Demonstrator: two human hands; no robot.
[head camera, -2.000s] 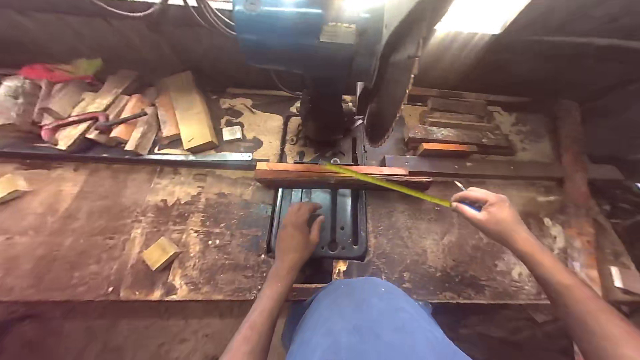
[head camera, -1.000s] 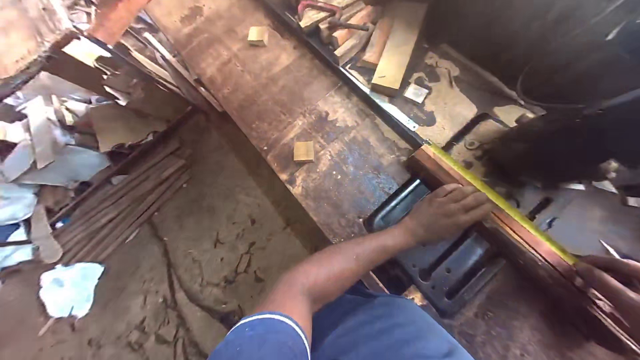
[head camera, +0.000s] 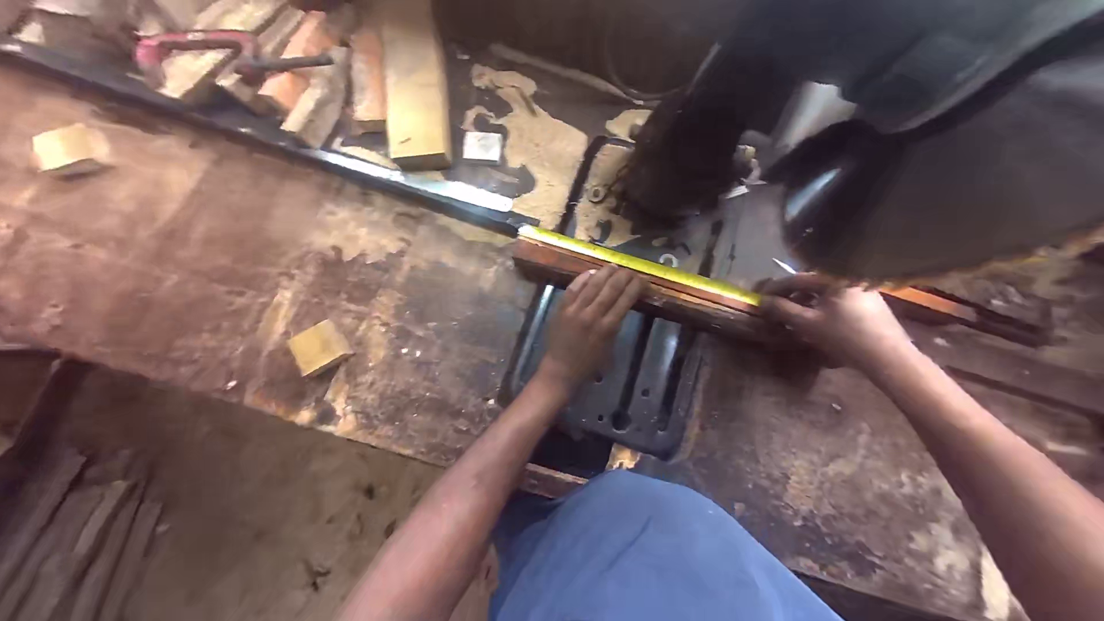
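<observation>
A yellow tape measure blade (head camera: 642, 264) lies along the top of a reddish-brown wooden board (head camera: 556, 260), from its left end to my right hand. My left hand (head camera: 599, 315) rests with its fingers on the board's near edge, over the slotted metal saw base (head camera: 634, 388). My right hand (head camera: 832, 315) grips the tape at the board's right part; a thin pointed thing, perhaps a pencil, sticks out by its fingers. The tape's case is hidden. Just beyond my right hand is the large circular saw blade (head camera: 957, 190).
A dark metal fence (head camera: 259, 138) runs along the bench to the board's left end. Behind it lie wood offcuts (head camera: 418, 86) and a red clamp (head camera: 194, 43). Small wood blocks (head camera: 319, 348) sit on the wooden bench top (head camera: 190, 259). Wood strips (head camera: 78, 535) lie at lower left.
Two seconds ago the tape slanted off the board to my raised right hand; now it lies along the board. My left hand has moved from the metal base onto the board. The view has swung.
</observation>
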